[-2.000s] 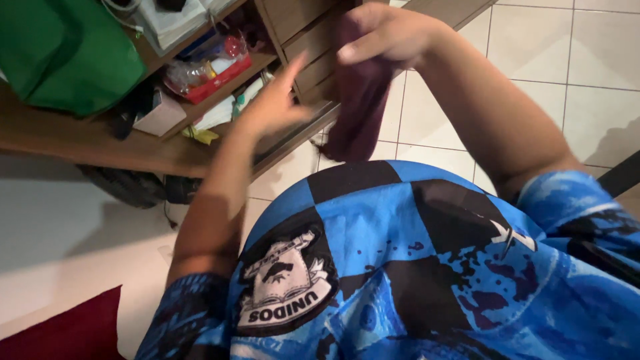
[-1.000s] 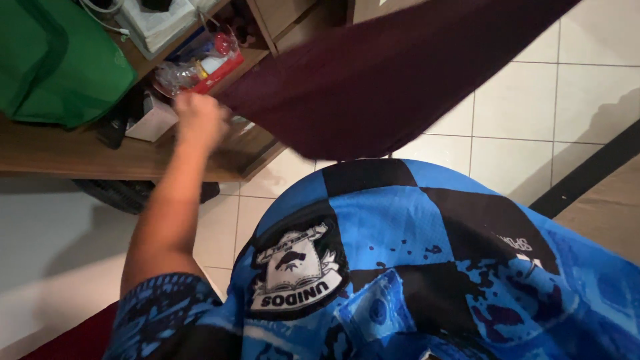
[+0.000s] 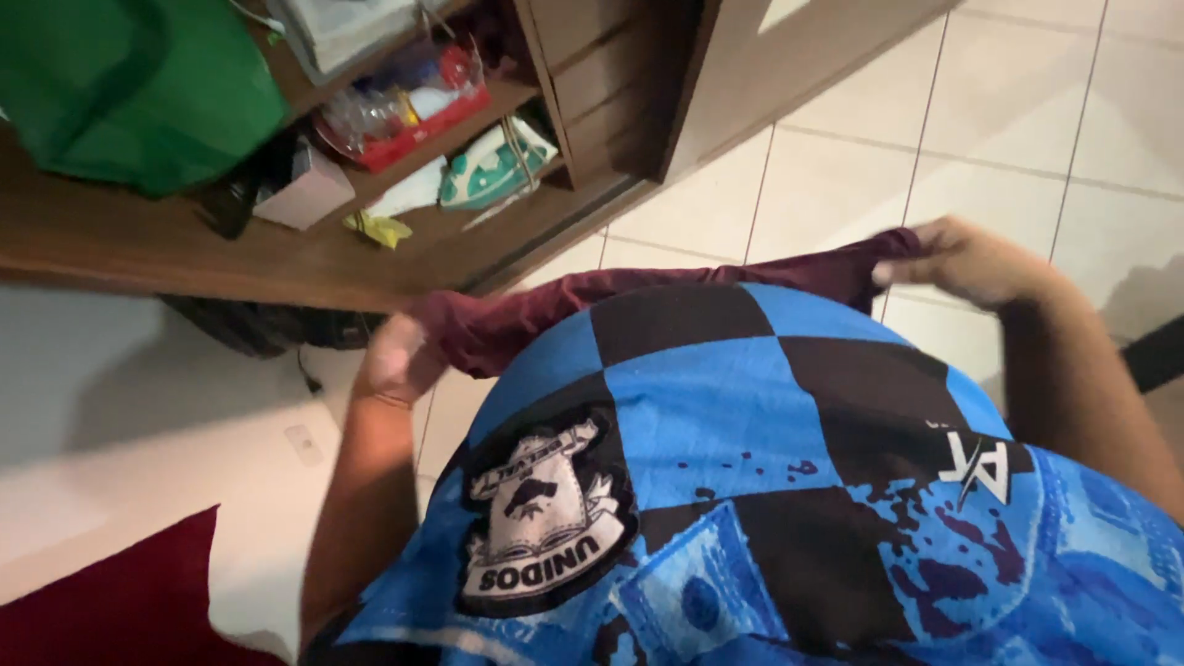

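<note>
A maroon cloth (image 3: 573, 294) stretches across in front of my waist, its middle partly hidden behind my blue and black checkered shirt (image 3: 712, 407). My left hand (image 3: 398, 361) grips one end of it on the left of the view, slightly blurred. At the right, my right hand (image 3: 971, 259) pinches the other end between thumb and fingers. Between the hands the cloth looks bunched into a narrow band; its lower part is out of sight.
Wooden shelves (image 3: 546, 194) at upper left hold a green bag (image 3: 148, 92), a red tray (image 3: 416, 129) of small items, a pale box (image 3: 305, 190) and a green-and-white clothes iron (image 3: 499, 162). Dark red fabric (image 3: 120, 592) lies lower left. Tiled floor (image 3: 851, 185) stretches beyond.
The cloth was bunched up two seconds ago, then spread out wide and raised to the right. Now it hangs low before my waist, and my right hand is back in view.
</note>
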